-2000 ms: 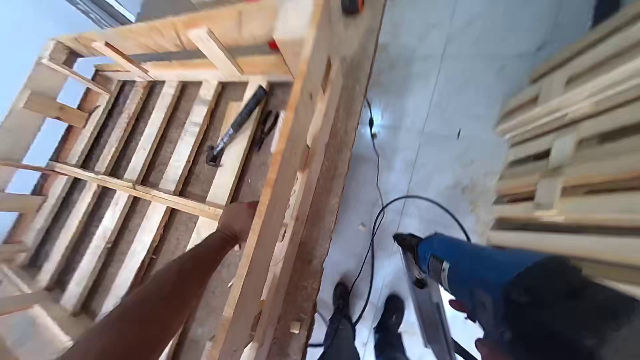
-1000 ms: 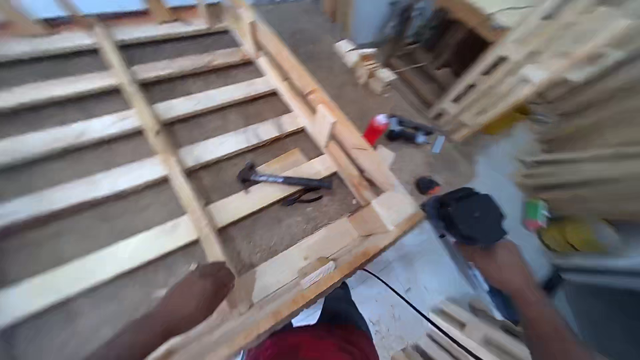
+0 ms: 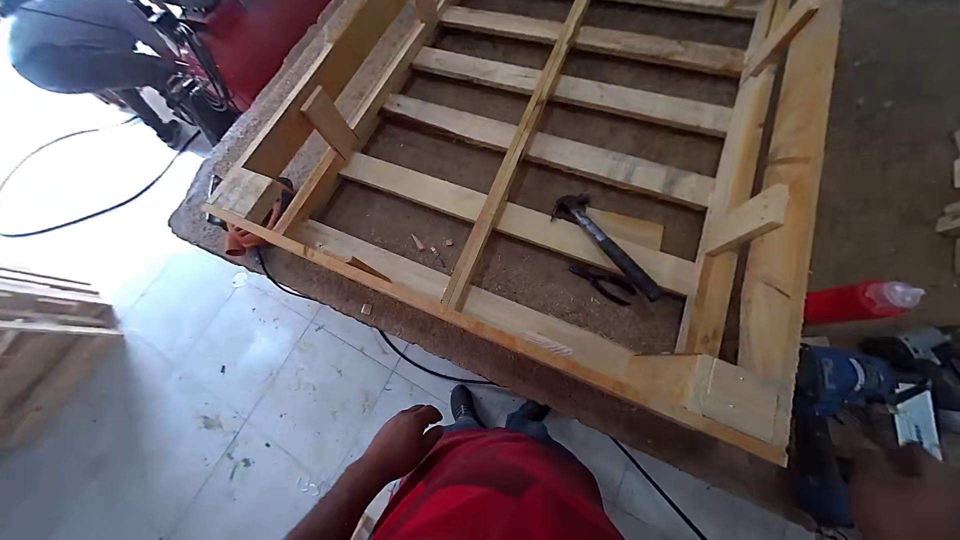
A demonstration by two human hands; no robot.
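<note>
A wooden slatted frame (image 3: 517, 341) lies on a rough brown work table (image 3: 420, 330). A claw hammer (image 3: 611, 247) and black-handled pliers (image 3: 602, 284) rest inside it, near its lower right corner. My left hand (image 3: 409, 439) is below the frame's near edge, beside my red shirt, its fingers curled loosely with no object visible in it. At the lower right, my right hand (image 3: 904, 487) is blurred and cut by the image edge, next to a blue power tool (image 3: 851, 379). Whether it grips anything is unclear.
A red bottle (image 3: 862, 301) lies right of the frame. An orange cloth or tool (image 3: 244, 238) is at its left corner. Black cable (image 3: 427, 367) runs along the tiled floor (image 3: 255, 397). Stacked wood (image 3: 56, 337) stands left. Another person (image 3: 90, 52) is at the upper left.
My left hand has come off the frame and is now near my body. The blue power tool, away from the table two seconds ago, is now beside the frame's right corner. The view has swung strongly.
</note>
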